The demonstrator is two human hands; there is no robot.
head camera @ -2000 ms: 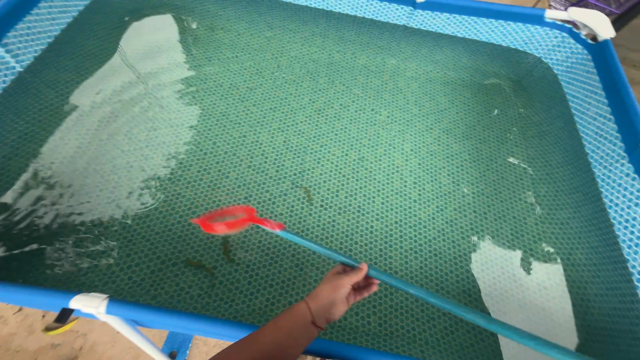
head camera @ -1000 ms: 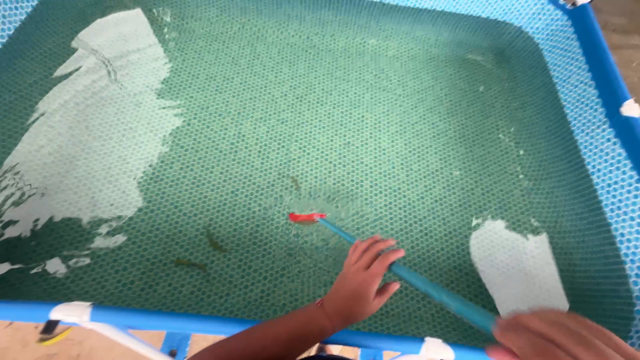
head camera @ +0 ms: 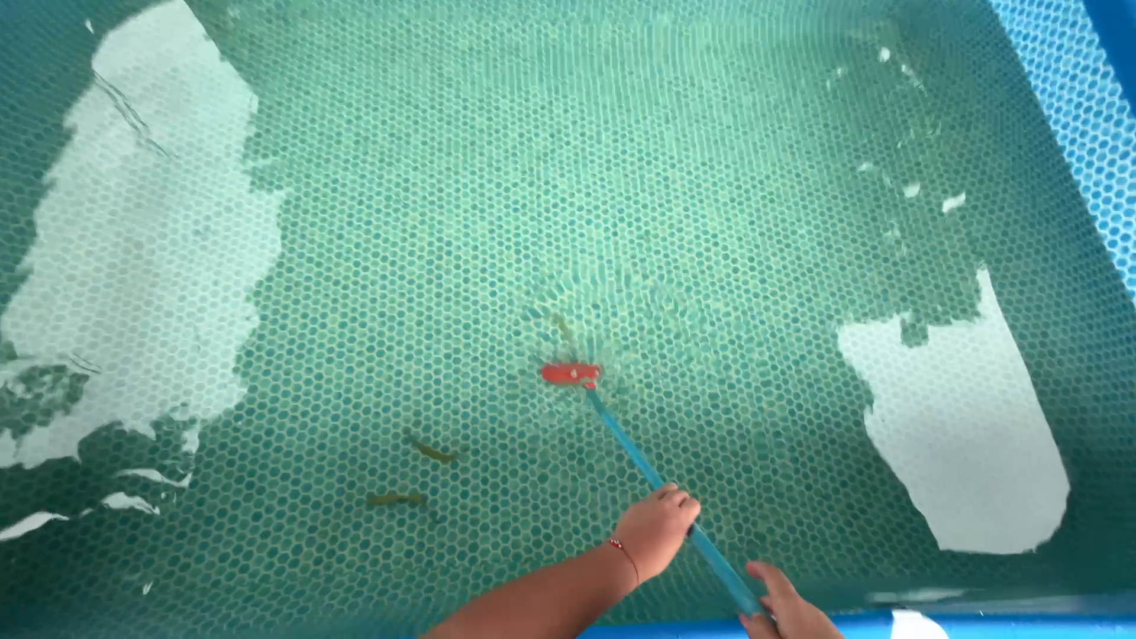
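My left hand (head camera: 657,531), with a thin red bracelet at the wrist, grips the middle of a light blue pole (head camera: 635,453). Lower down, my right hand (head camera: 785,608) holds the same pole close to the near rim; part of this hand is cut off by the frame's bottom edge. At the pole's far end a red scoop head (head camera: 571,374) sits in the water with ripples around it. A slim dark shape like a fish (head camera: 563,328) lies just beyond the red head. Two more fish-like shapes, one (head camera: 433,451) above the other (head camera: 396,500), are in the water to the left.
A frame pool with a honeycomb-patterned liner (head camera: 1065,115) fills the view. Its blue near rim (head camera: 674,632) runs along the bottom, with a white fitting (head camera: 916,625) on it. Bright reflections cover the water at left and right.
The red head, above the water two seconds ago, is now in it. My right hand, out of view at first, has come onto the pole. The view has moved closer over the water.
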